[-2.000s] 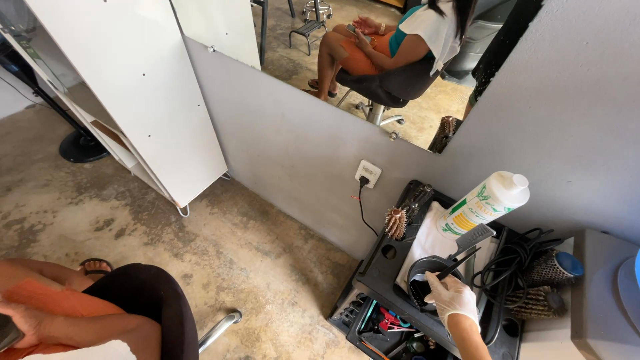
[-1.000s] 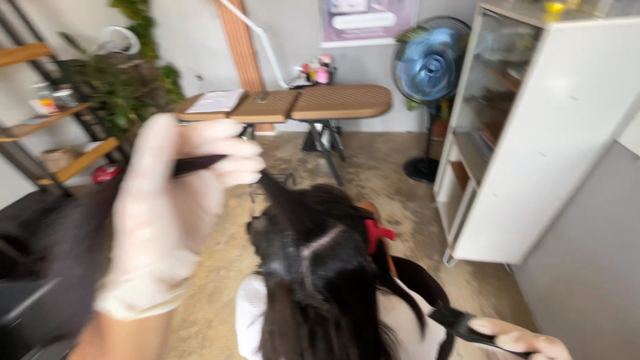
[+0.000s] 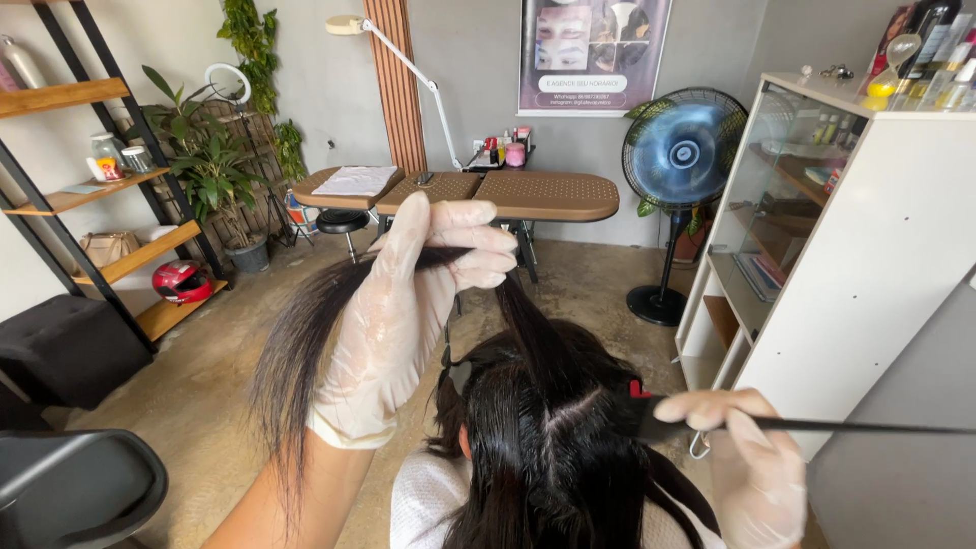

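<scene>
A seated person's dark hair [image 3: 496, 427] fills the lower middle, parted along a pale line of scalp. My left hand [image 3: 412, 320], in a whitish translucent glove, grips a raised lock of hair [image 3: 534, 335] above the head; its loose ends hang left of my wrist. My right hand [image 3: 740, 442], gloved too, holds a black tint brush [image 3: 648, 419] by the right side of the head, its thin tail pointing right. The bristles are hard to tell from the hair. A red hair clip [image 3: 639, 390] shows beside the brush. White cloth [image 3: 427, 499] covers the person's shoulders.
A white cabinet [image 3: 862, 267] with glass doors stands at right, near a black pedestal fan [image 3: 684, 152]. Beyond the person is a brown padded table [image 3: 549, 194]. Shelves [image 3: 114, 259], a dark ottoman [image 3: 72, 347] and a black chair [image 3: 76, 480] are at left.
Two seconds ago my right hand was at a dark bowl on the trolley; now it holds the brush beside the head. The view has swung from the trolley to the person's head.
</scene>
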